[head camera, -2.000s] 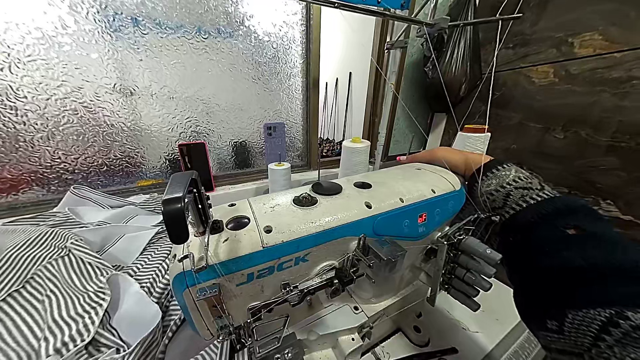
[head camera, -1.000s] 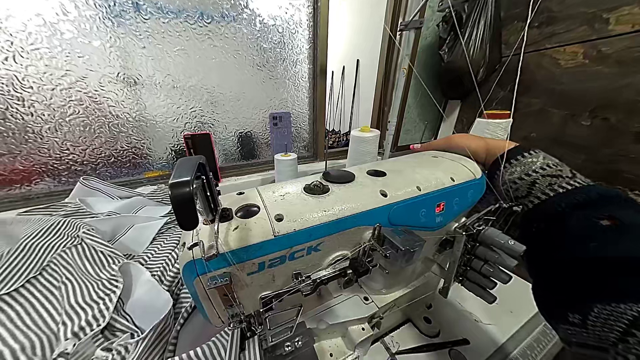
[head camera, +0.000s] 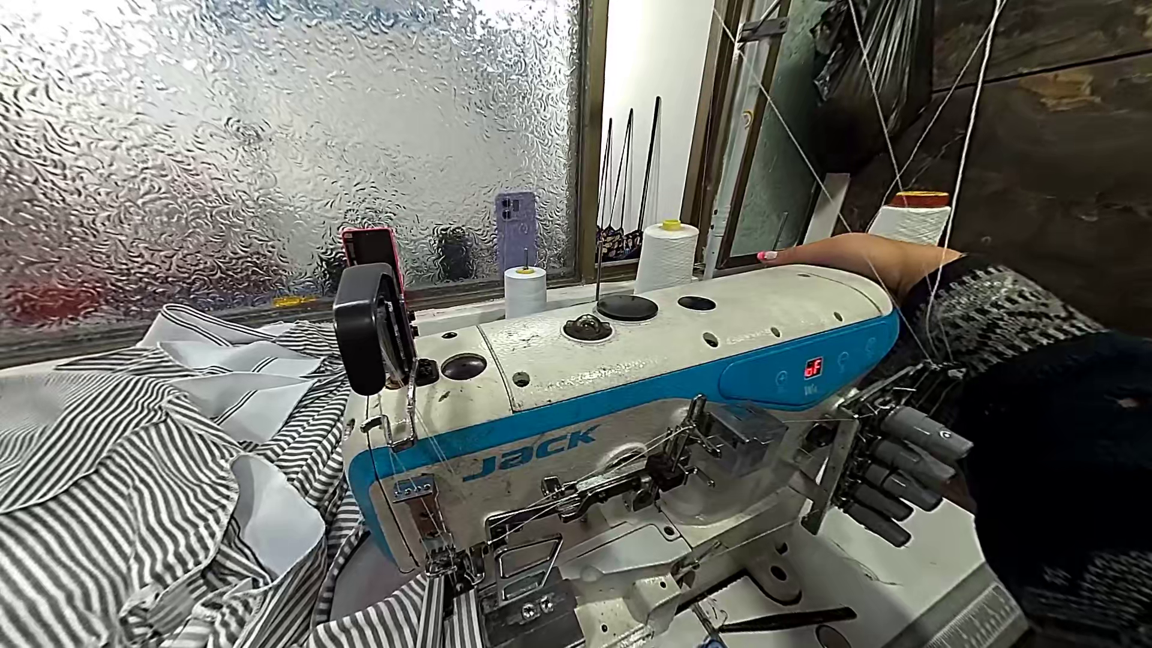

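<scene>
A white and blue Jack sewing machine [head camera: 630,396] fills the middle, with a small lit display on its right end. My right hand [head camera: 832,252] reaches behind the machine's right end from a patterned sleeve; one pink-nailed fingertip shows, but most fingers are hidden. A small patch of skin, perhaps my left hand [head camera: 959,493], shows behind the grey tension knobs [head camera: 909,459]; what it holds is hidden. Striped grey-and-white fabric [head camera: 144,486] with plain white pieces lies heaped at left, and a striped strip [head camera: 432,616] reaches the needle area.
White thread cones [head camera: 668,256] stand behind the machine, another cone [head camera: 913,220] behind my forearm. Threads run down from above. Two phones, one purple [head camera: 516,229], lean near the textured window [head camera: 360,135]. A metal ruler [head camera: 967,621] and dark tweezers-like tool [head camera: 787,621] lie at lower right.
The view has shifted slightly. My right hand stays behind the machine's right end; nothing else has plainly changed.
</scene>
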